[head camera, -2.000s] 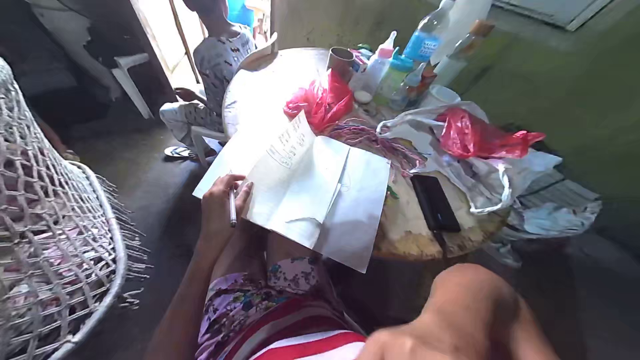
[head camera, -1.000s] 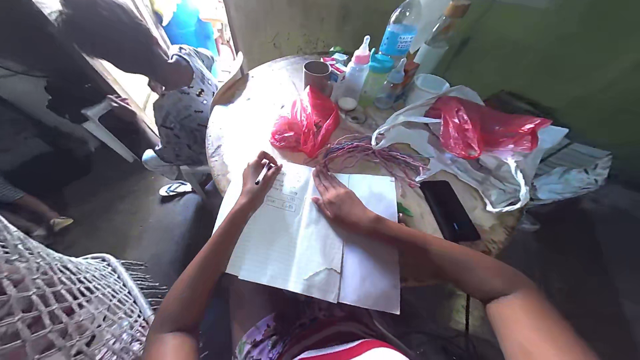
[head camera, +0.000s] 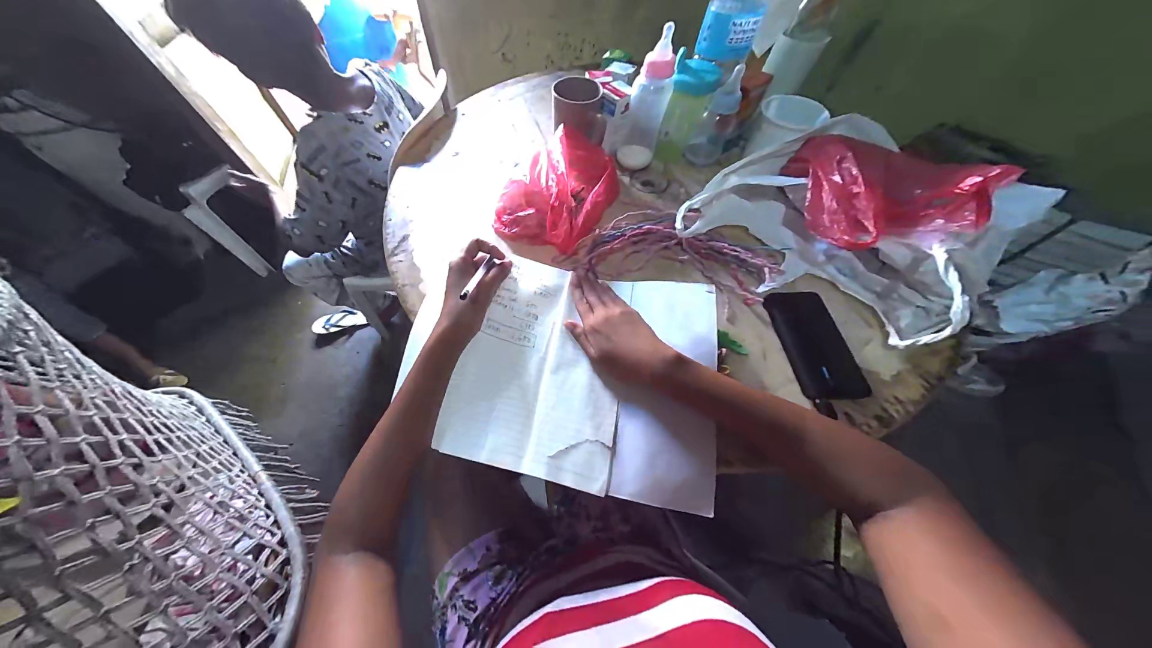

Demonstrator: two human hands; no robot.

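An open notebook (head camera: 513,396) with handwriting near the top of its left page lies at the round table's near edge and partly past it. My left hand (head camera: 472,283) holds a pen (head camera: 477,277) over the upper part of that page. With the fingers extended, my right hand (head camera: 616,333) rests flat on the paper near the fold. White sheets (head camera: 666,432) lie under the notebook's right side, and one lower corner of the page is torn or creased. Beyond the hands is a bundle of pink and purple cords (head camera: 684,247).
A black phone (head camera: 817,346) with a cable lies right of the paper. Red plastic bags (head camera: 558,193), a white bag (head camera: 774,207), a brown mug (head camera: 578,103) and baby bottles (head camera: 646,103) stand or lie farther back. A netted hammock (head camera: 135,468) hangs left; a person (head camera: 337,153) sits beyond.
Two seconds ago my left hand was at the notebook's left edge; it is now at the top of the page. My right hand has come onto the paper, and the lifted page now lies flat.
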